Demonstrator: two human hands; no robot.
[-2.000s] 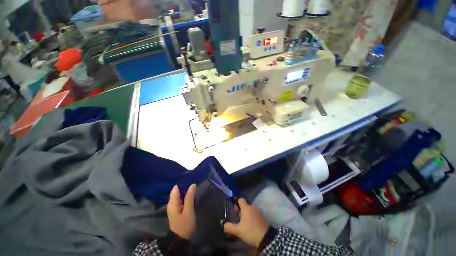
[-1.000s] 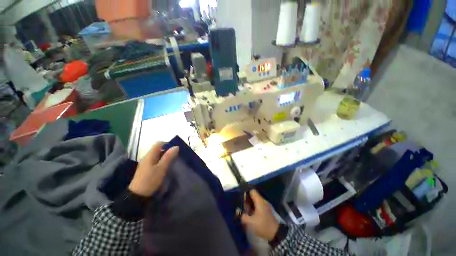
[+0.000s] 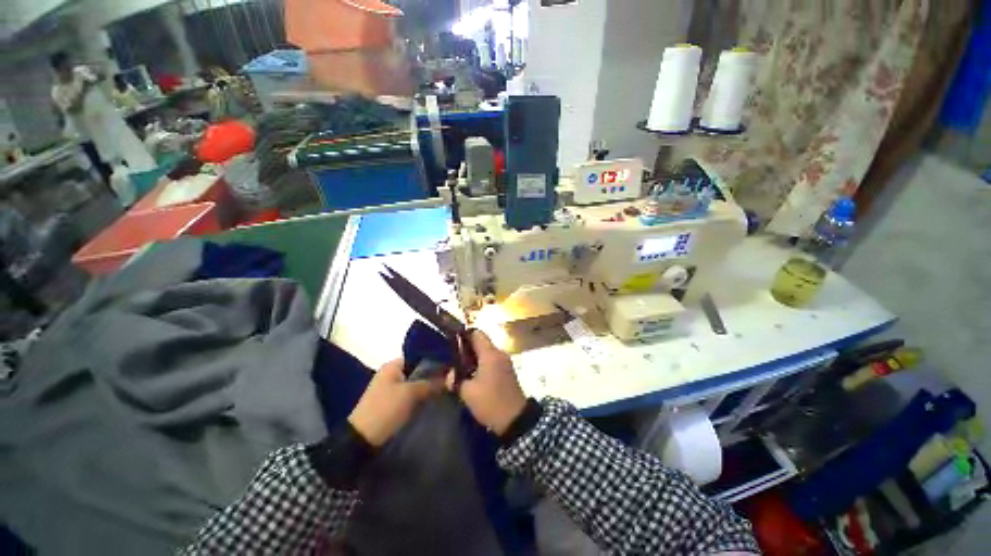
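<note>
My right hand (image 3: 491,382) holds the black-handled scissors (image 3: 422,302); their long dark blades point up and left over the white table, slightly parted at the tips. My left hand (image 3: 392,402) grips the edge of the grey fabric (image 3: 207,369) with its dark blue binding (image 3: 426,345), close beside my right hand. The fabric hangs below my hands, with a large grey heap on the left. The cream sewing machine (image 3: 543,258) stands behind, its needle area lit.
A white table (image 3: 652,375) holds a flat metal strip (image 3: 713,314), a yellow-green jar (image 3: 798,281) and a blue-capped bottle (image 3: 836,223). A white roll (image 3: 692,447) is below. A person (image 3: 98,114) is at the far left.
The scissors have lifted from the right and swung to point up-left. My hands have come close together, with my left hand now lower on the fabric edge. The view has shifted too.
</note>
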